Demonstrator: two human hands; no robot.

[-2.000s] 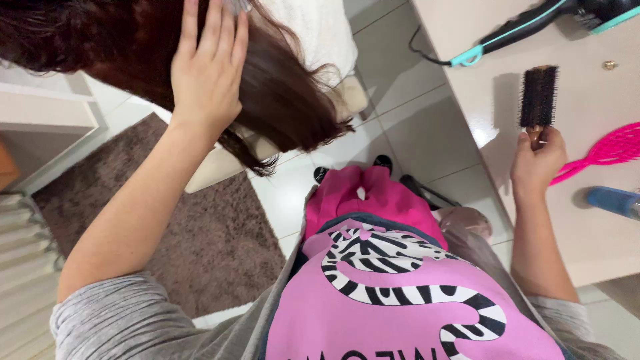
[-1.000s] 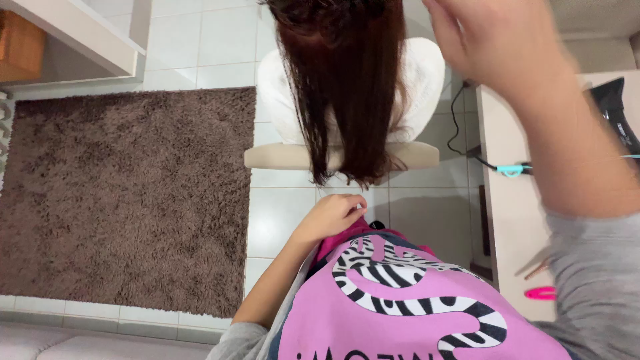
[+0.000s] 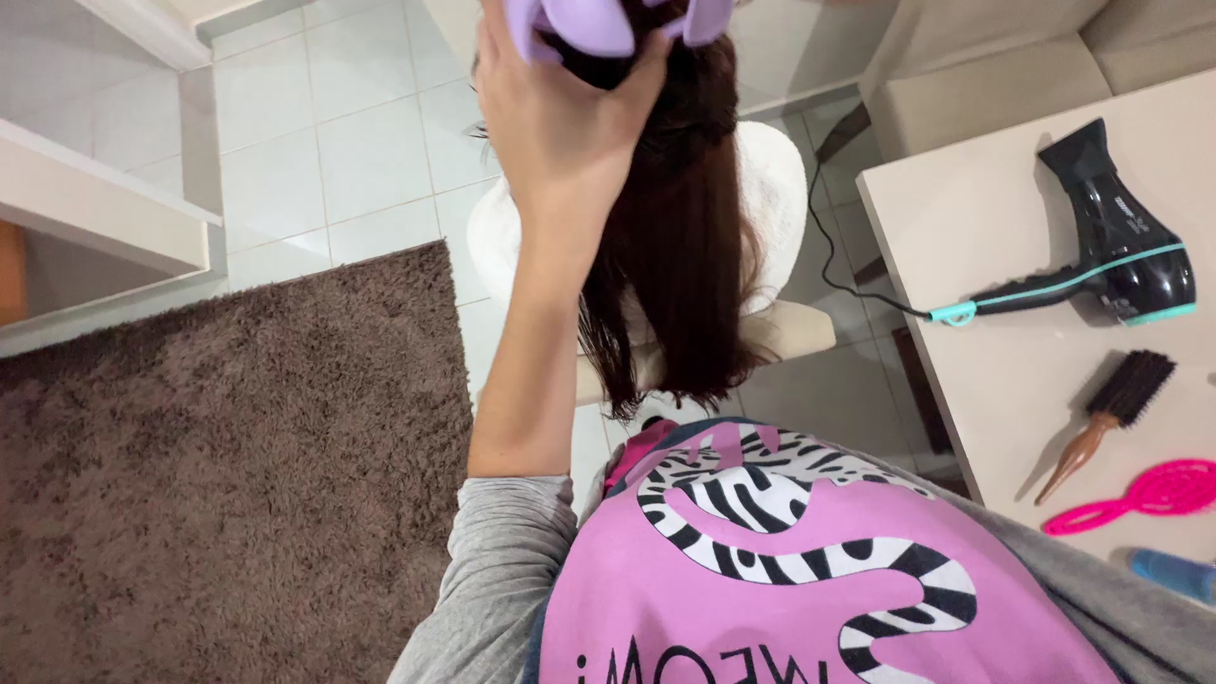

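At the top centre, my left hand [image 3: 570,123] is on a lilac claw clip [image 3: 589,27] at the crown of a seated person's long dark reddish-brown hair [image 3: 679,256]. Its thumb and fingers press on the clip from both sides. The lower hair hangs loose over a white towel [image 3: 774,209] around the person's shoulders. My right hand is out of view. On the table to the right lie a black and teal hair dryer [image 3: 1121,237], a round brush with a wooden handle [image 3: 1130,385] and a pink paddle brush [image 3: 1164,489].
The beige table [image 3: 988,399] runs along the right, with a blue item [image 3: 1173,570] near its lower part. The dryer's black cord [image 3: 826,237] drops off its left edge. A brown shaggy rug [image 3: 228,456] covers the floor at left. A beige chair back [image 3: 803,331] stands behind the person.
My left hand has risen from near the hair ends to the crown. My right hand has left the view. The round brush, held in my right hand two seconds ago, now lies on the table.
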